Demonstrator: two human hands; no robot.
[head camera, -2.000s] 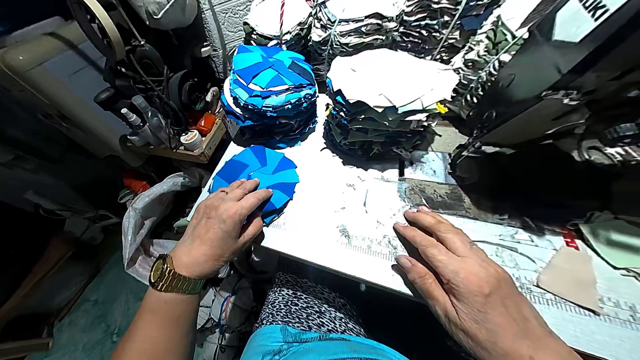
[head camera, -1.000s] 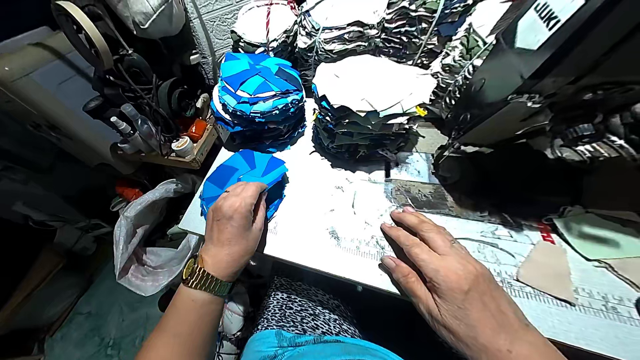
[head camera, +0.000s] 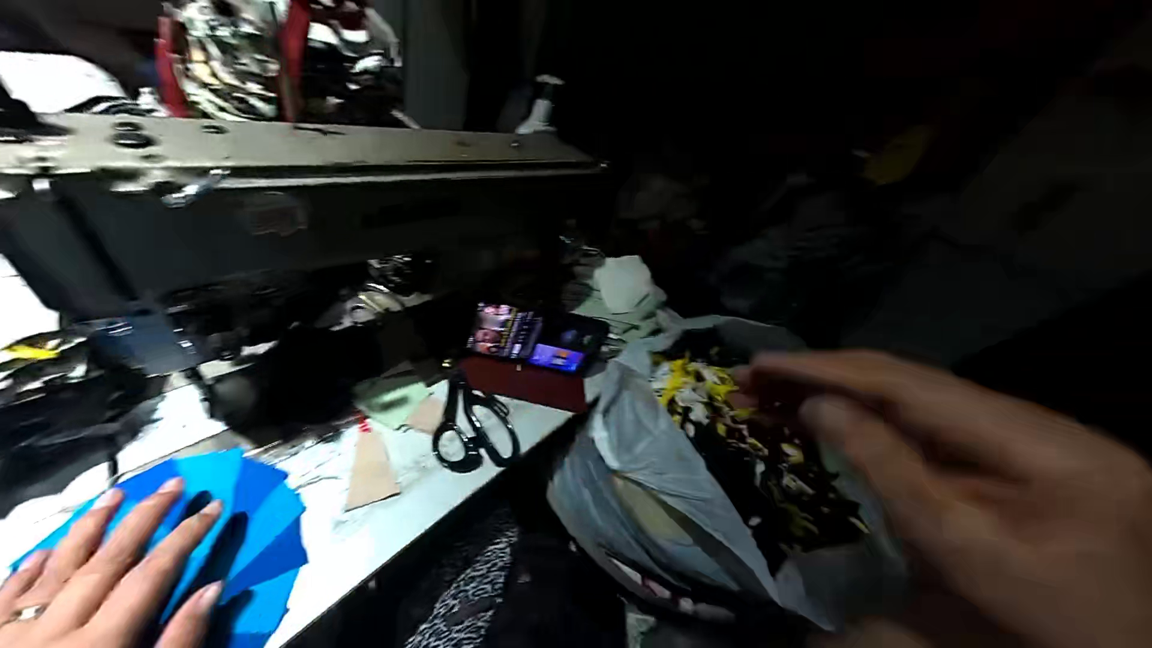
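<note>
My left hand (head camera: 112, 567) lies with spread fingers on a round blue pieced-fabric disc (head camera: 256, 531) at the table's lower left. My right hand (head camera: 954, 468), blurred, is raised over a plastic bag (head camera: 648, 468) of yellow, white and dark fabric scraps (head camera: 706, 387). Its fingers are bent, and nothing shows between them; the fingertips are near the scraps, and whether they touch cannot be told. Black-handled scissors (head camera: 472, 432) lie on the table between the disc and the bag, beside a tan fabric piece (head camera: 371, 468).
A sewing machine (head camera: 297, 216) spans the upper left. A phone (head camera: 540, 337) with a lit screen rests on a dark red object (head camera: 522, 382) behind the scissors. Pale green cloth (head camera: 393, 400) lies near the machine, and white cloth (head camera: 624, 283) lies behind the bag.
The view has swung far right. My right hand has left the tabletop and is over the scrap bag. My left hand has flattened on the blue disc, which now lies nearer the tan piece.
</note>
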